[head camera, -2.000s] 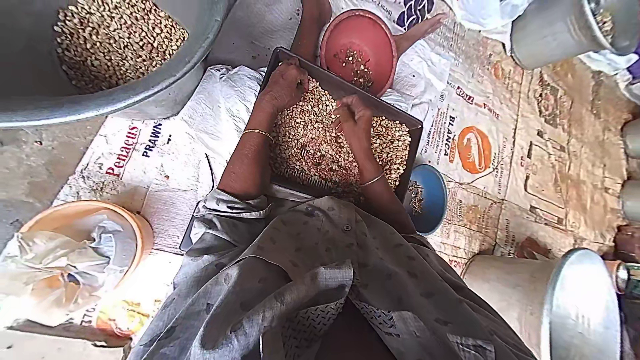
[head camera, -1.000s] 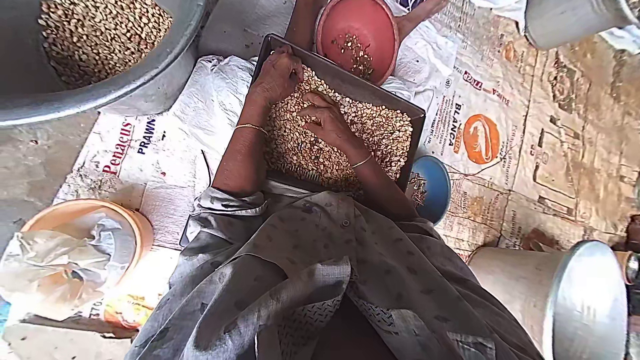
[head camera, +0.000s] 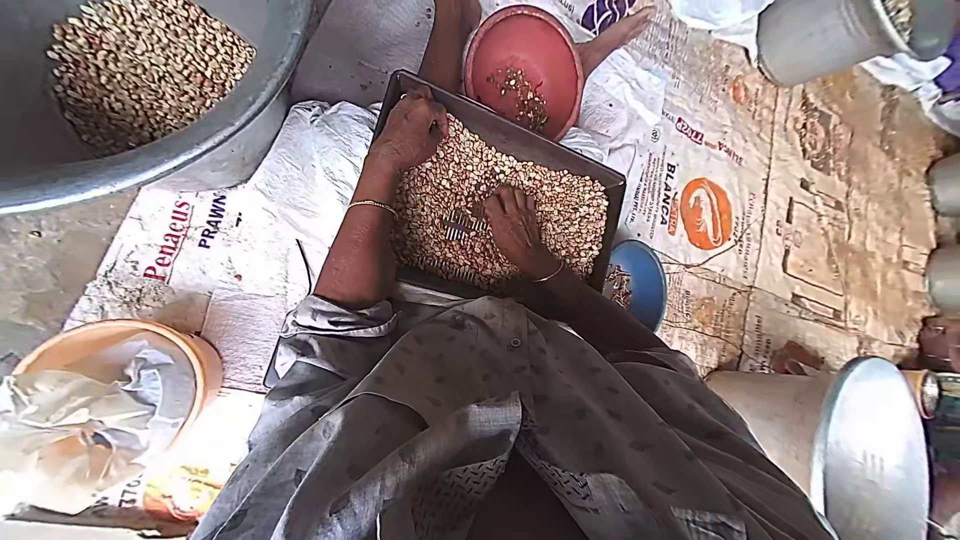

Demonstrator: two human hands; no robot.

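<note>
A dark rectangular tray (head camera: 611,217) lies in front of me, tilted a little, with a layer of pale and reddish nut kernels (head camera: 555,202) in it. Near the tray's upper left corner, my left hand (head camera: 412,131) is bent with its fingers curled; whether it holds a kernel or the rim cannot be told. My right hand (head camera: 515,225) rests palm down on the kernels at mid-tray, fingers spread a little. Beside its fingertips a patch of the tray's ribbed bottom shows. A red plastic bowl (head camera: 517,45) with some small bits touches the tray's far side.
A large metal basin (head camera: 277,97) of kernels stands at upper left, an orange tub (head camera: 206,360) with plastic sheeting at lower left. A blue bowl (head camera: 652,289) sits right of the tray. Metal pots (head camera: 814,41) stand at upper right, another (head camera: 780,427) at lower right. Printed sacks (head camera: 720,285) cover the floor.
My right hand has moved down and toward the middle of the tray, where a patch of ribbed bottom now shows. My left hand stays near the upper left corner.
</note>
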